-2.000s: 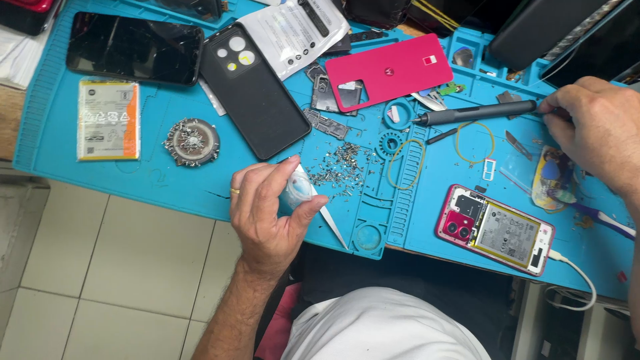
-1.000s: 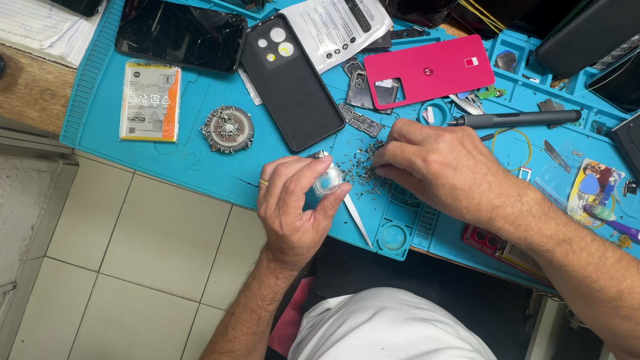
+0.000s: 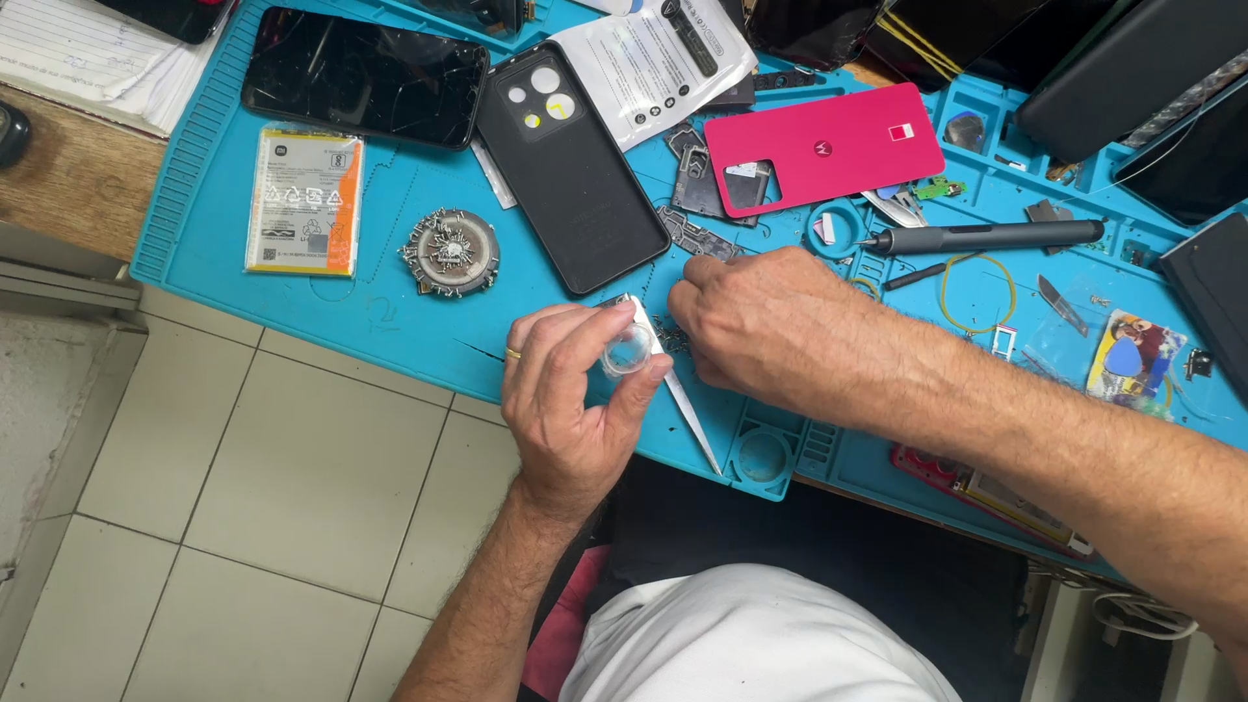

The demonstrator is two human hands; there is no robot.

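Observation:
Between its thumb and fingers my left hand (image 3: 575, 390) holds a small round clear container (image 3: 627, 349) near the mat's front edge. Tweezers (image 3: 691, 414) slant from beside that container down to the edge of the blue silicone mat (image 3: 409, 336). My right hand (image 3: 746, 317) reaches down over the pile of small screws (image 3: 670, 334); its fingertips are hidden, so whether it pinches anything does not show. A round magnetic holder bristling with screws (image 3: 451, 252) lies to the left. Behind the hands are a black phone case (image 3: 585, 185) and a pink phone back cover (image 3: 829, 151).
A phone with a cracked screen (image 3: 366, 78) and a phone battery (image 3: 305, 203) lie at the left. A pen-shaped electric screwdriver (image 3: 990, 237) rests behind my right forearm. Under that forearm, an opened pink phone (image 3: 1004, 502) is partly covered. A plastic pouch (image 3: 653, 68) lies at the back.
My right hand has moved left from the screwdriver's end to the screw pile. My left hand still holds the clear container. The view has shifted somewhat.

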